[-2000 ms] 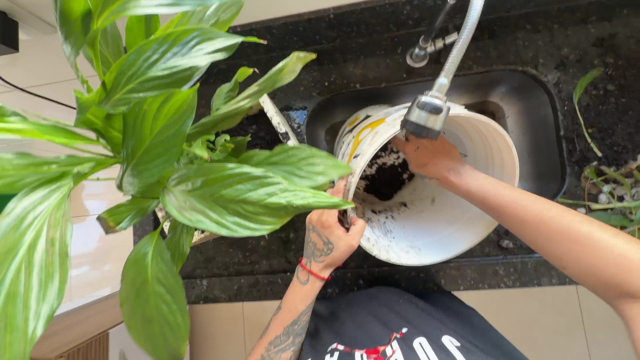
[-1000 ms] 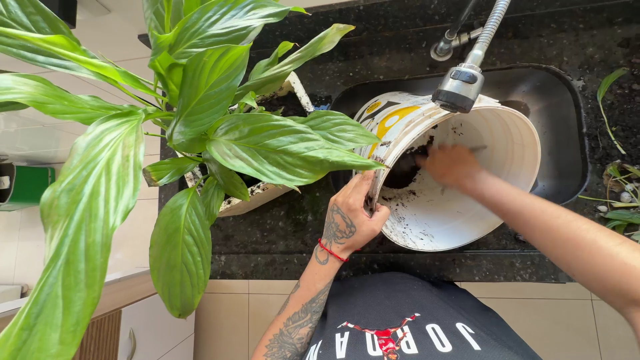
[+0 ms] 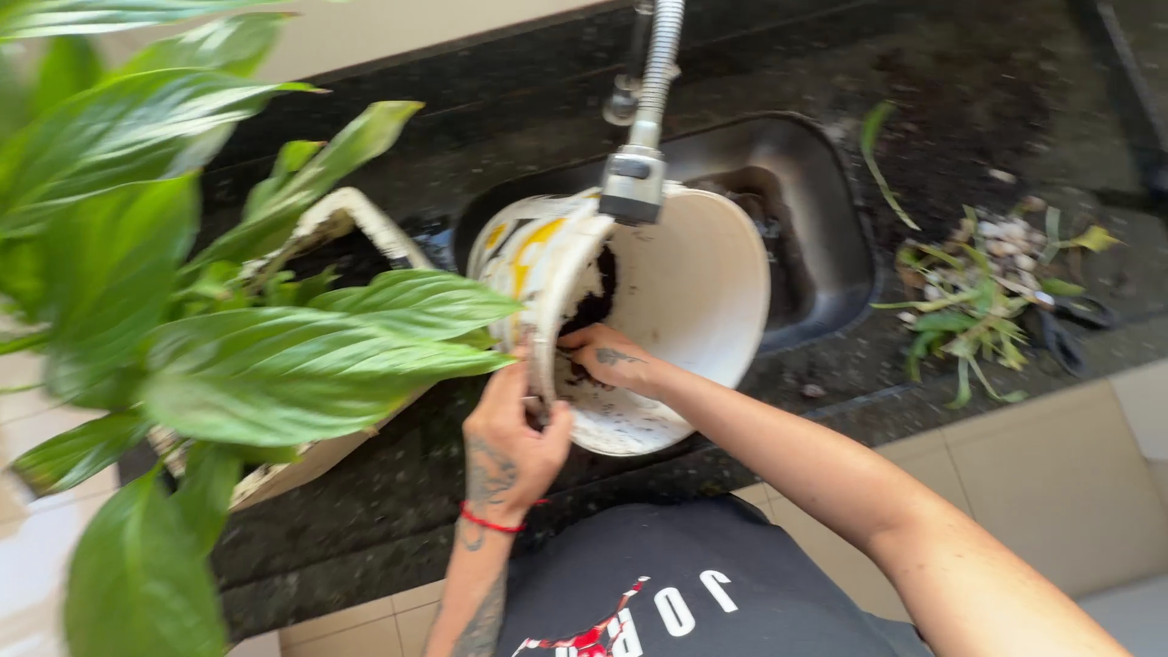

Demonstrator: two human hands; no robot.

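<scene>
A white plastic bucket [image 3: 703, 283] lies tilted on its side over the sink, its mouth toward me and dark soil [image 3: 598, 292] inside. My left hand [image 3: 516, 433] grips the bucket's rim at the lower left, thumb on the near side. Inside the mouth, my right hand [image 3: 611, 356] touches the soil by the left wall; its fingertips are partly hidden, and whether it holds soil I cannot tell. Left of the bucket, a broad-leaved green plant [image 3: 274, 365] stands in a pale rectangular planter [image 3: 319, 461], some leaves reaching near my left hand.
A pull-down faucet head [image 3: 631, 187] hangs over the bucket's rim. The dark sink basin [image 3: 839, 246] lies beneath. To the right on the granite counter are scissors [image 3: 1063, 342], plant cuttings [image 3: 981, 319], pebbles [image 3: 1008, 239], a loose leaf [image 3: 881, 164] and scattered soil.
My right hand has moved within the bucket toward its lower left wall. My left hand stays on the rim. The view has shifted and tilted.
</scene>
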